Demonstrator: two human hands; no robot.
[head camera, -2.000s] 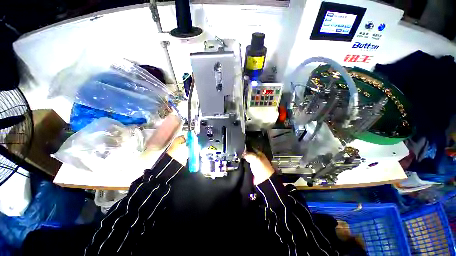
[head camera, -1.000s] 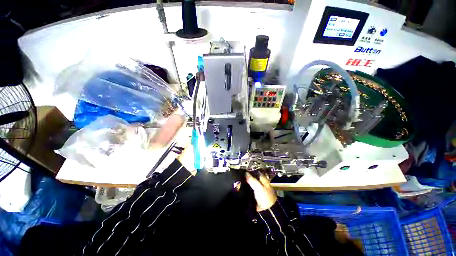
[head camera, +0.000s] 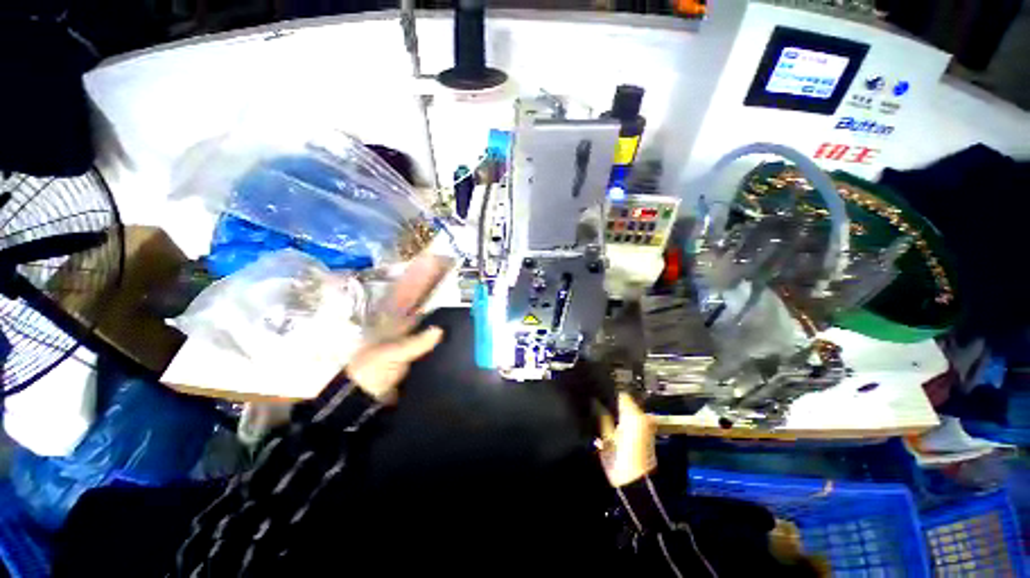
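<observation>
A black garment (head camera: 486, 423) lies below the button sewing machine head (head camera: 553, 215), its upper part on the table left of the head and the rest over the lap. The lit needle area (head camera: 540, 359) is at the garment's upper edge. My left hand (head camera: 384, 361) is at the garment's left edge, with thumb and fingers apart. My right hand (head camera: 627, 443) is lower right of the needle area, fingers closed on the garment's right side and slightly blurred. No button can be made out at the needle. The silver button feeder (head camera: 757, 378) is right of the head.
Clear plastic bags (head camera: 277, 311) lie left. A keypad (head camera: 639, 224), a black bottle (head camera: 626, 141) and a green feeder bowl (head camera: 904, 322) stand right of the head. A thread cone (head camera: 471, 51) is behind it. A fan (head camera: 57, 265) is far left; blue crates (head camera: 813, 514) are lower right.
My left hand has moved left and opened, and my right hand has moved right and down. The garment is spread wider left of the head. The feeder's arm has drawn back right from the needle area.
</observation>
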